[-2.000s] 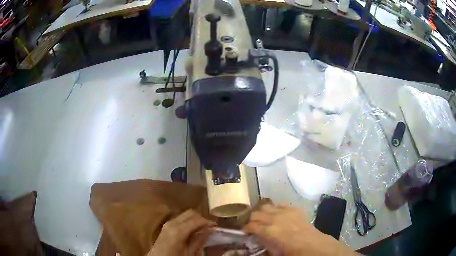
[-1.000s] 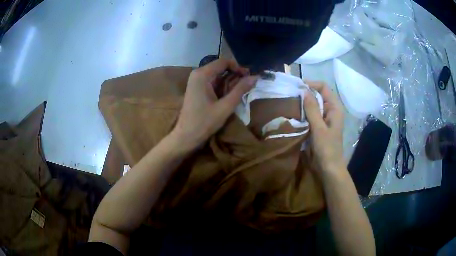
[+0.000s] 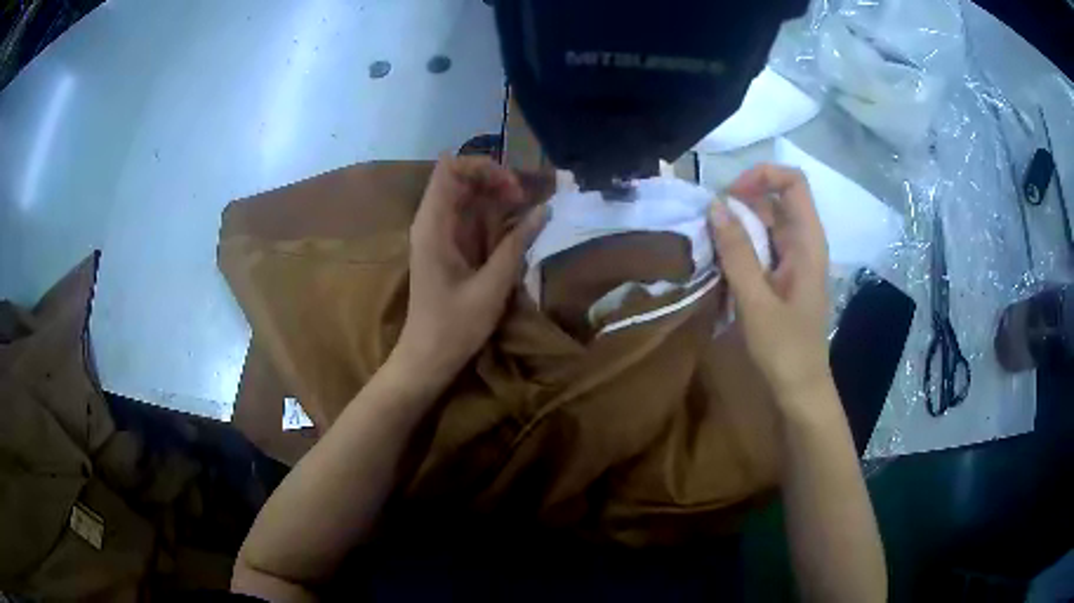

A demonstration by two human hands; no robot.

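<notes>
A brown jacket (image 3: pixel 565 436) lies bunched in front of me, its round armhole turned up under the sewing machine head (image 3: pixel 636 83). White padding (image 3: pixel 624 212) runs along the armhole's far edge, beneath the presser foot (image 3: pixel 615 183). A thin white band (image 3: pixel 660 309) curves inside the opening. My left hand (image 3: pixel 471 253) pinches the armhole edge left of the foot. My right hand (image 3: pixel 771 271) pinches the padded edge at the right, thumb toward the opening. The cylinder bed is hidden under the cloth.
At the right are white pads (image 3: pixel 836 200), a black smartphone (image 3: pixel 874 342), scissors (image 3: pixel 945 365), crinkled clear plastic (image 3: pixel 989 236), a small black object (image 3: pixel 1038 177) and a dark-tinted container (image 3: pixel 1031 332). Brown garments with a label (image 3: pixel 47 436) hang at the lower left.
The armhole now sits under the machine, where the bare cylinder bed showed two seconds ago. Since one second ago, my left hand has shifted left and the opening looks wider.
</notes>
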